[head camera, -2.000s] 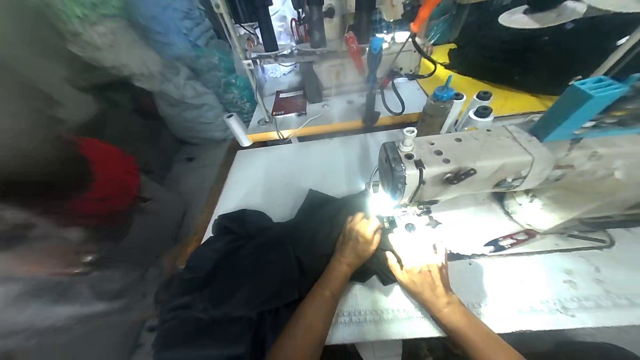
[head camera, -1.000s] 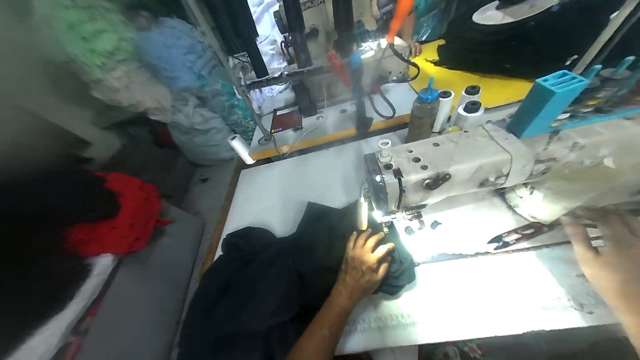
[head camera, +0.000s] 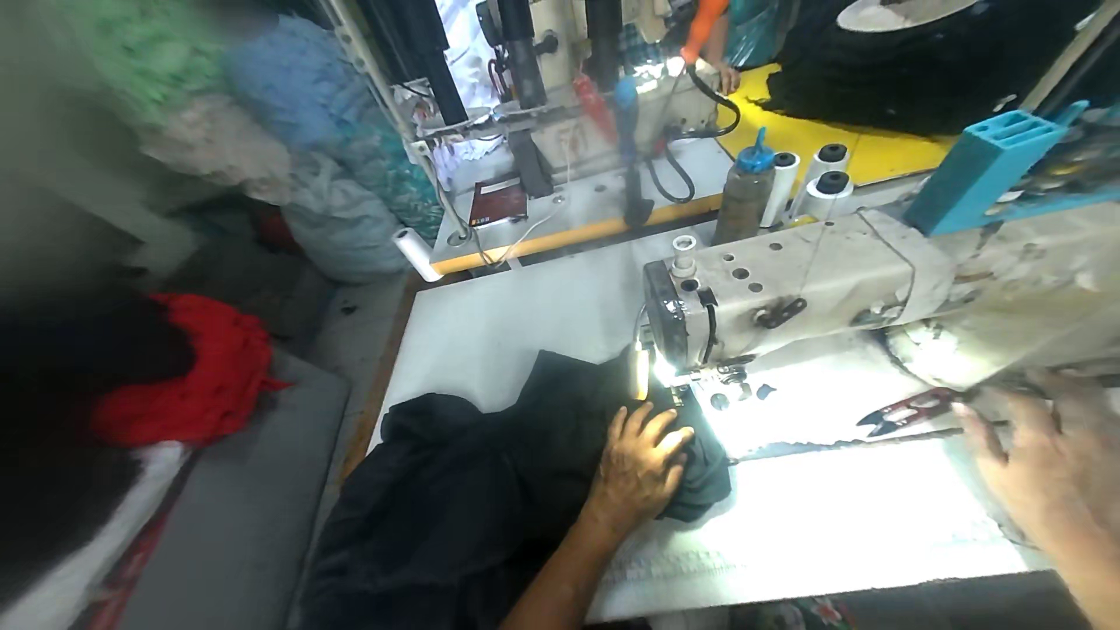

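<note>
Black fabric (head camera: 525, 455) lies bunched on the white sewing table, with one edge under the needle area of an industrial sewing machine (head camera: 805, 280). My left hand (head camera: 643, 464) rests flat on this fabric, fingers spread, just in front of the lit presser foot. At the right edge, my right hand (head camera: 1041, 446), somewhat blurred, is beside a pair of red-handled thread snips (head camera: 910, 411); its fingertips are near the handle, and whether they touch it is unclear. The snips' dark blades point left.
Behind the machine head stand a bottle with a blue cap (head camera: 748, 192) and several white thread cones (head camera: 827, 197). A teal plastic holder (head camera: 984, 171) sits above the machine arm. A white thread cone (head camera: 416, 254) leans at the table's back left corner. Red cloth (head camera: 219, 376) lies at the left.
Two seconds ago both hands were on or by the black fabric at the needle. My right hand has since moved away to the right, near the snips; my left hand has stayed on the fabric.
</note>
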